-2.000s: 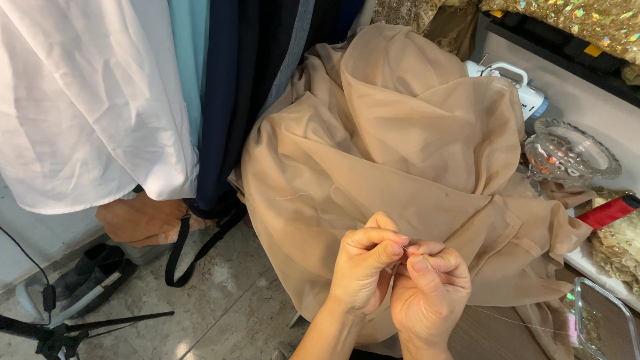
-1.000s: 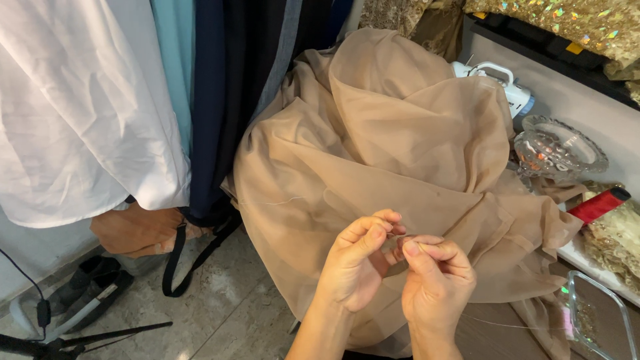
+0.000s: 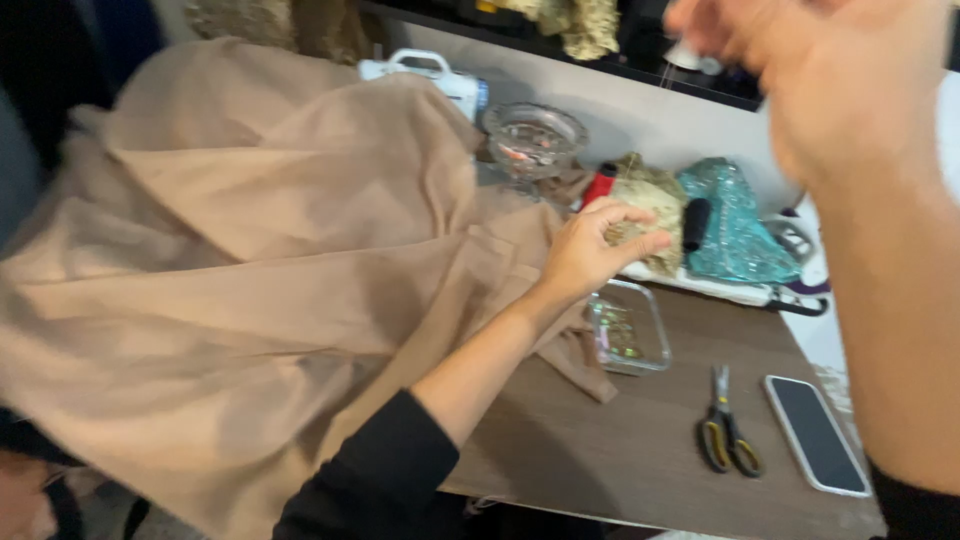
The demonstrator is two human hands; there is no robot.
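My left hand (image 3: 592, 244) reaches over the table near a red spool (image 3: 599, 185), its fingers apart and curved, with nothing clearly held. High at the top right is my right hand (image 3: 795, 67), blurred and partly cut off by the frame; thin thread hangs near its fingertips, and whether a needle is there cannot be told. Sheer beige fabric (image 3: 322, 202) lies in a large heap across the left and middle. Below my left hand stands a clear rectangular dish (image 3: 652, 330) with shiny sequins or beads inside.
Yellow-and-black scissors (image 3: 721, 427) and a phone (image 3: 817, 435) lie on the brown table (image 3: 540, 442). Behind are a cut-glass bowl (image 3: 536, 139), a white device with a handle (image 3: 420, 67), gold fabric (image 3: 656, 202), a black spool (image 3: 696, 223) and a teal bundle (image 3: 739, 225).
My hands were close together over the beige fabric and are now far apart, the right one raised high. The view has swung to the right, showing the scissors and phone.
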